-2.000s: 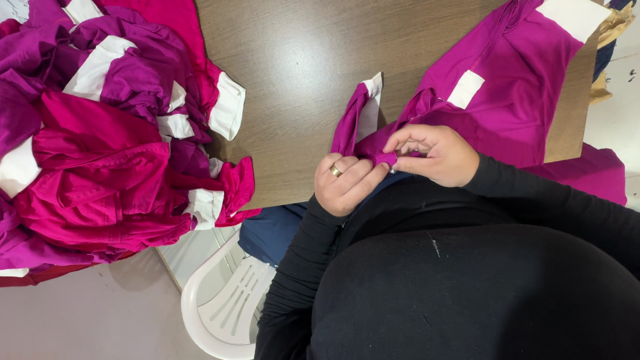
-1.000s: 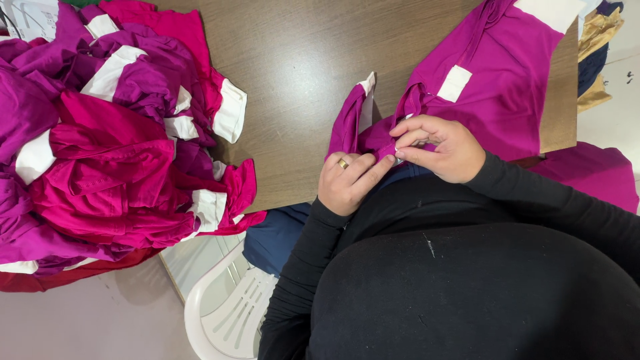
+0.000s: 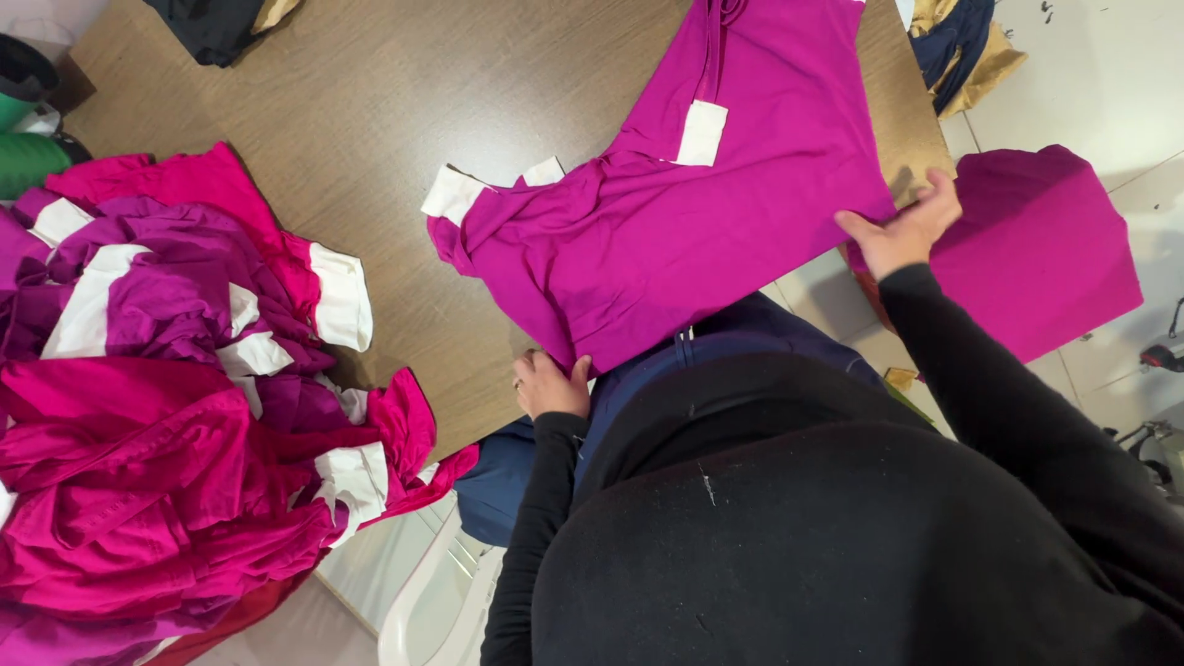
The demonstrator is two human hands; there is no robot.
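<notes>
A magenta fabric garment [image 3: 721, 222] with white patches lies spread over the near edge of the wooden table. My left hand [image 3: 552, 384] is at its lower left corner, thumb on the cloth and fingers bent at the table edge; a ring shows on one finger. At the garment's right edge, my right hand [image 3: 902, 227] holds the cloth's border, with its thumb on top and other fingers spread past the edge. One white patch [image 3: 703, 133] lies on the upper part, and a white cuff-like end [image 3: 453, 194] is at the left.
Pink and purple garments with white parts form a large pile [image 3: 166, 444] at the left. A white plastic chair [image 3: 430, 592] stands below the table [image 3: 407, 120]. Magenta cloth [image 3: 1036, 250] lies beyond the right edge. Dark cloth [image 3: 208, 28] and green spools [image 3: 32, 162] are at the upper left.
My hands, earlier close together pinching the garment near my waist, are now far apart at its lower left corner and right edge. The garment is spread out flatter.
</notes>
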